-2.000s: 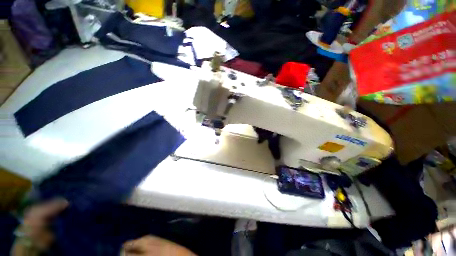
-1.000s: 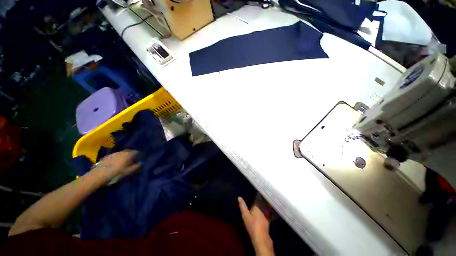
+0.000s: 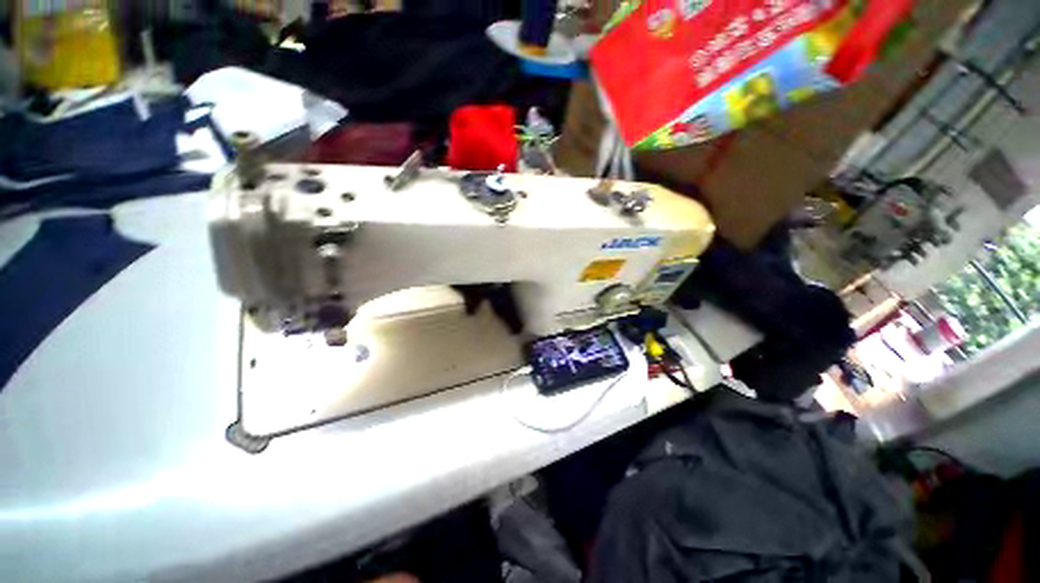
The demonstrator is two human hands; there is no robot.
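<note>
The white-cream sewing machine (image 3: 433, 233) stands on the white table (image 3: 137, 456), with no cloth under its needle area. A navy panel (image 3: 57, 279) lies flat left of the machine, cut off by the picture's left edge. A smartphone (image 3: 578, 359) with a lit screen and a white cable lies by the machine base. A small skin-coloured patch at the bottom edge (image 3: 393, 579) may be part of a hand; I cannot tell which. Otherwise neither hand shows.
Stacked navy pieces (image 3: 91, 142) lie at the far left. A red cloth lump (image 3: 482, 137) is behind the machine arm. A red printed bag (image 3: 718, 68) hangs at the back. Dark grey cloth (image 3: 741, 495) bulges at the lower right, below the table edge.
The view has swung from the yellow basket and table's left part to the machine and right side. The hands and the navy cloth at the basket have left the picture.
</note>
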